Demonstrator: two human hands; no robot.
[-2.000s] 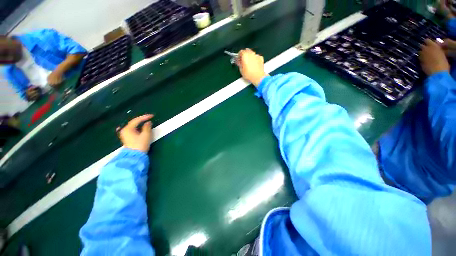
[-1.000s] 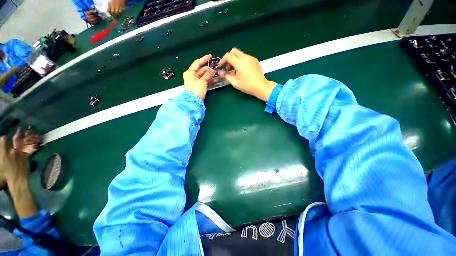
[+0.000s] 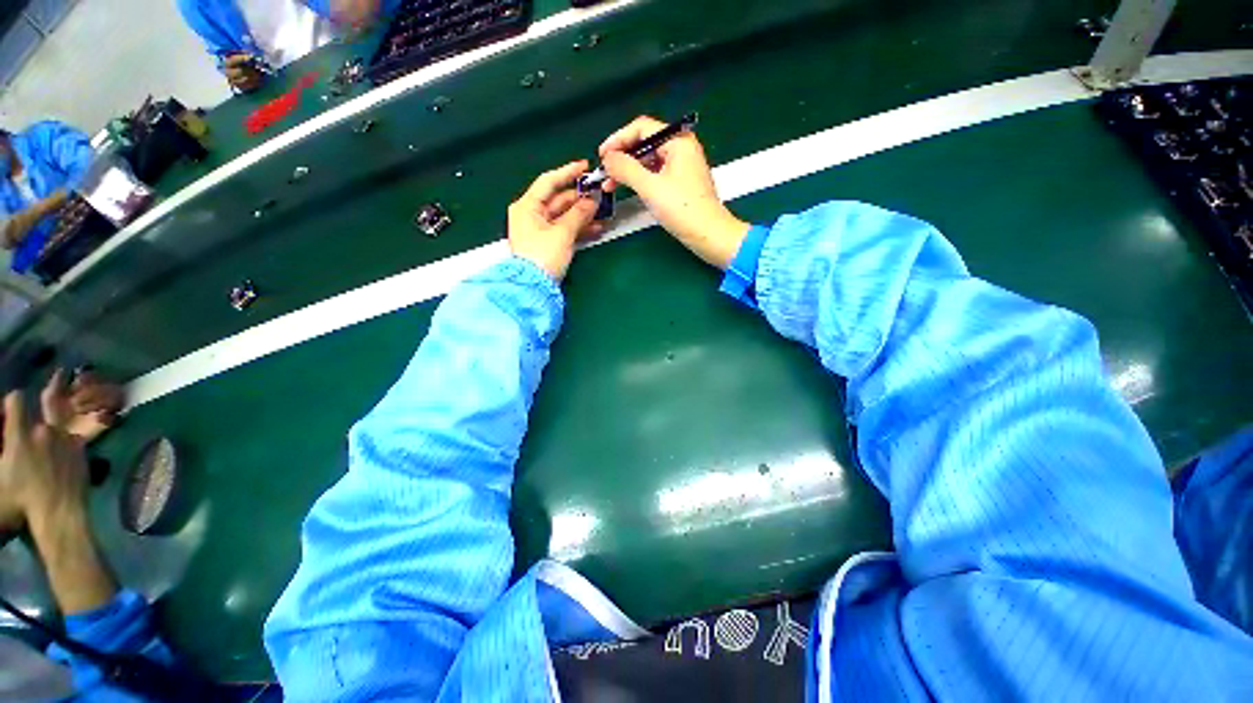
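Note:
My left hand holds a small dark component between its fingertips, above the white edge strip. My right hand grips a slim black pen-like tool with a silver end. The tool slants down to the left and its silver end is at the component. Whether it touches cannot be told. The fingers hide part of the component. A blue band is at my right wrist.
Small parts lie spaced along the green belt beyond the white strip. A metal post and a black tray are at right. A neighbour's hands and a round disc are at left.
My hands came together from apart and now hold the component. The black tool now shows clearly, slanted in my right hand. Belt parts have shifted slightly left.

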